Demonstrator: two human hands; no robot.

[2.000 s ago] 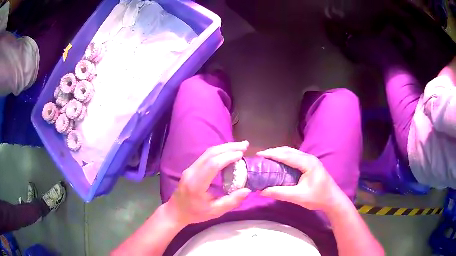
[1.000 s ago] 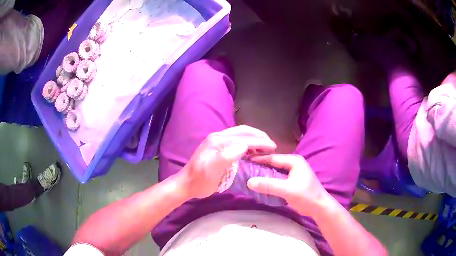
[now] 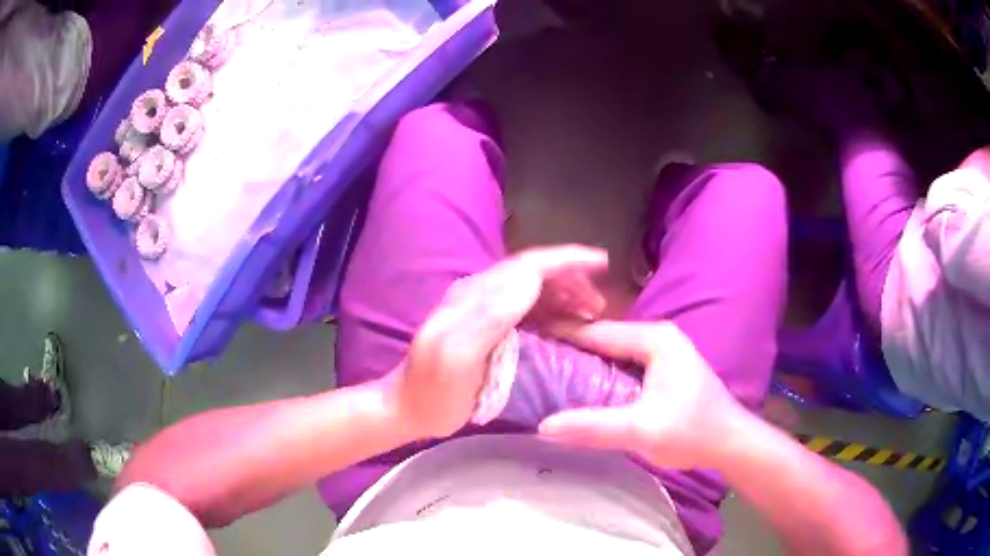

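Note:
A ribbed blue-purple tube part lies sideways above my lap. My right hand is closed around its right end, with the thumb and fingers on opposite sides. A pale ring part with a bumpy edge sits at the tube's left end. My left hand presses its palm against the ring, its fingers stretched to the right above the tube. The palm hides most of the ring's outer face. Whether the ring is around the tube or only against its end cannot be told.
A blue-violet crate stands beyond my left knee, with several pale rings on a white liner sheet. A seated person's sleeve is at the right. Another person's sleeve is at the upper left. Yellow-black tape marks the floor.
My left hand has gone from holding the ring between fingers and thumb to laying its palm on it. My right hand stays on the tube. The view has shifted slightly, and the crate sits higher.

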